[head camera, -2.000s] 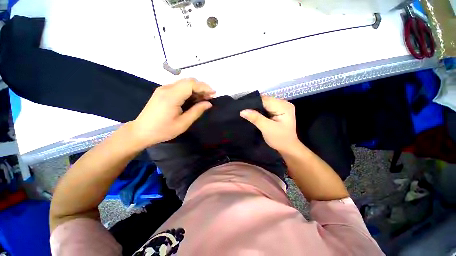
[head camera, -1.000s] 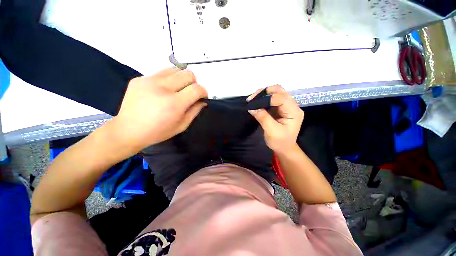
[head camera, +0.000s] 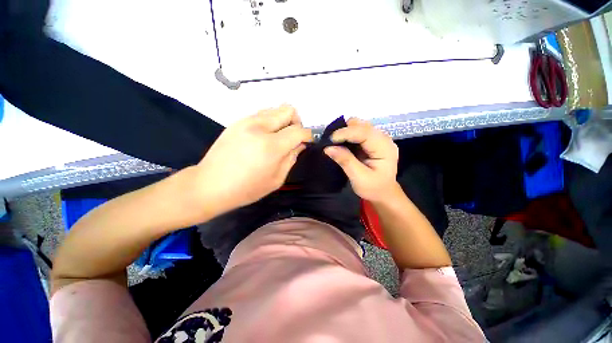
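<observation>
A long black garment panel (head camera: 114, 100) lies across the left of the white table and runs down under my left hand toward my lap. My left hand (head camera: 251, 157) pinches its edge between fingertips at the table's front edge. My right hand (head camera: 369, 157) pinches the same black cloth just to the right, with a small corner standing up above its fingers. The two hands are close together. The cloth hangs below them over my lap, hard to tell from the dark trousers.
Scissors with dark red handles (head camera: 548, 79) lie at the table's right end. The machine bed (head camera: 362, 40) with a dark outline is beyond my hands. A pale marked strip (head camera: 456, 120) runs along the front edge. Blue bins (head camera: 545, 164) stand below at right.
My left hand has moved right, closer to my right hand. The cloth between them is now bunched, with a corner pointing up, where it was stretched flat one second ago.
</observation>
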